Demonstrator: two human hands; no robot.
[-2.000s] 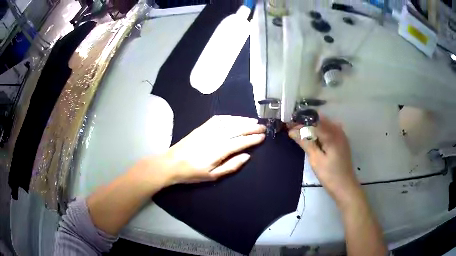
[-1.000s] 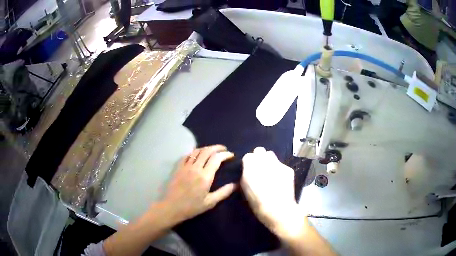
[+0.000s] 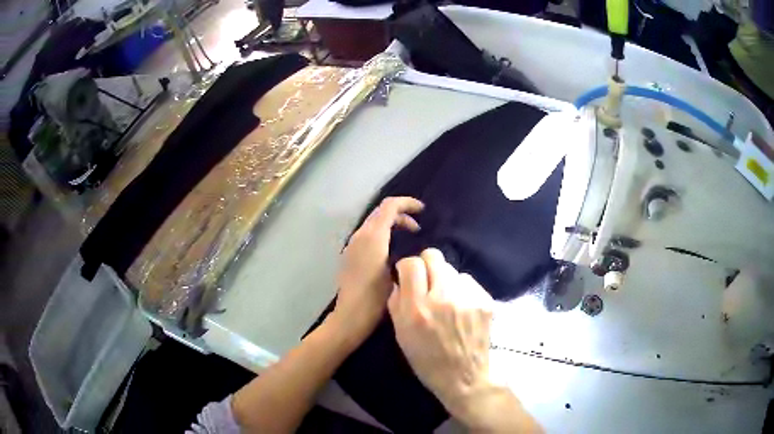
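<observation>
A black garment panel [image 3: 484, 186] lies on the pale machine table, left of the needle area, and hangs towards me at the bottom. My left hand [image 3: 373, 258] holds the panel from its left side with bent fingers. My right hand [image 3: 441, 318] pinches the cloth close beside it, fingers closed on it. The cloth between the hands is bunched, and the fingertips hide what is gripped. The white sewing machine head [image 3: 679, 254] stands at the right. The presser foot area [image 3: 564, 284] is small and blurred, with the panel's edge beside it.
A plastic-wrapped board [image 3: 255, 186] with black cut cloth [image 3: 195, 161] on it is at the left. A white plastic bin [image 3: 85, 356] is at lower left. A blue tube [image 3: 662, 97] curves over the machine head. A yellow-green tool [image 3: 618, 17] stands upright behind it.
The panel has come away from under the needle area and shifted left. Both hands left the needle and now grip the cloth together. The view has also shifted, showing more of the left side.
</observation>
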